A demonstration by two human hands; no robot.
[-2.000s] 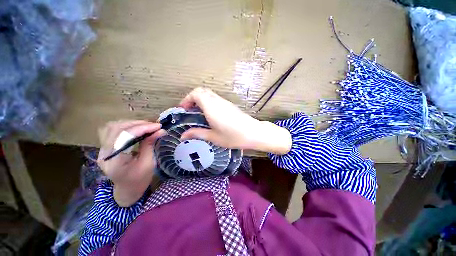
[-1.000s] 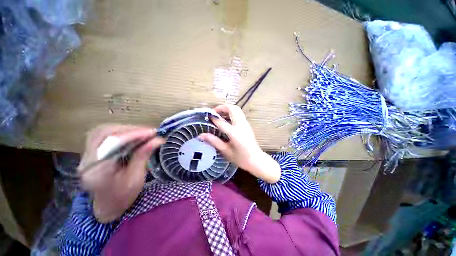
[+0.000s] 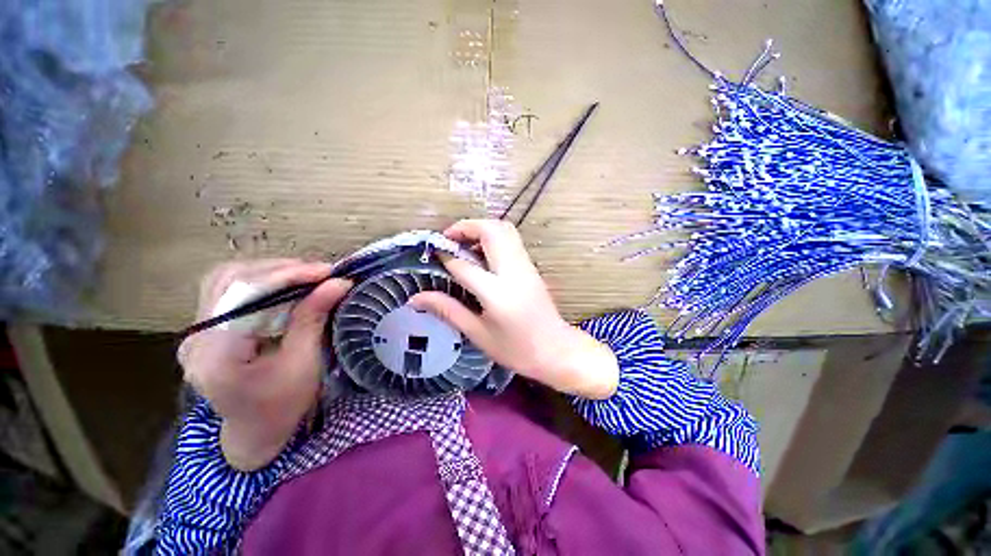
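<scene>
The grey finned housing (image 3: 369,358) is at the bench edge against the checked apron, its pale centre disc with dark openings facing up. My left hand (image 3: 261,337) holds black tweezers (image 3: 245,311) like a pen, their tip near the housing's upper left rim. A white band (image 3: 237,299) is on a left-hand finger. My right hand (image 3: 516,310) grips the housing's upper right rim, thumb over the fins. A pale strip or wire, I cannot tell which, runs along the upper rim between my hands.
Second tweezers (image 3: 552,163) lie beyond my right hand. A blue-and-white wire bundle (image 3: 804,206), with a pale tie (image 3: 921,212), lies right. Clear bags (image 3: 65,152) are heaped at left; another full bag (image 3: 945,87) is at upper right. A carton (image 3: 848,424) stands below the bench edge.
The housing has turned in my hands, its disc openings shifting, and more of the pale strip shows on its upper rim. My right hand has moved along the rim. The camera view has shifted.
</scene>
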